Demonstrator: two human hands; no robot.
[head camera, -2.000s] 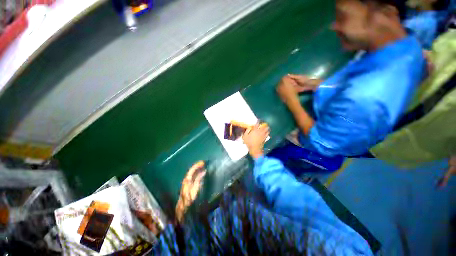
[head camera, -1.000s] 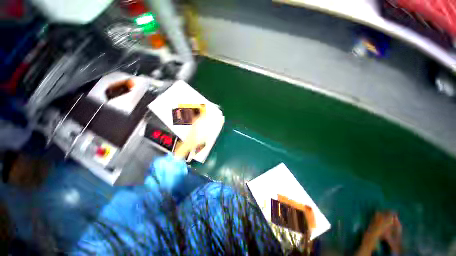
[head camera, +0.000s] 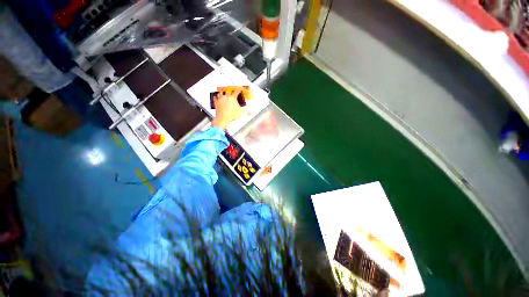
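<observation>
A flat white retail box (head camera: 251, 108) with a dark brown-and-orange print lies across the conveyor end and the edge of the scale's silver plate (head camera: 272, 132). My left hand (head camera: 231, 109) is on top of it, fingers over the print. The scale shows red digits and yellow keys. Another white box edge shows beside and under the scale. A second retail box (head camera: 354, 212) is at the lower right, large and close to the camera. A small part of what looks like my right hand (head camera: 383, 292) shows at its bottom edge; the rest is hidden by hair and the frame edge.
The dark conveyor belt (head camera: 145, 84) has thin metal guide rods across it and a red emergency button (head camera: 156, 138) on its side panel. A signal tower (head camera: 270, 29) stands behind the scale. The green bench (head camera: 354, 133) runs right against a grey panel (head camera: 400, 75). Blue floor lies left.
The view has swung left to the conveyor and scale. The box under my left hand has moved off most of the scale plate towards the belt. The other box appears larger and further right.
</observation>
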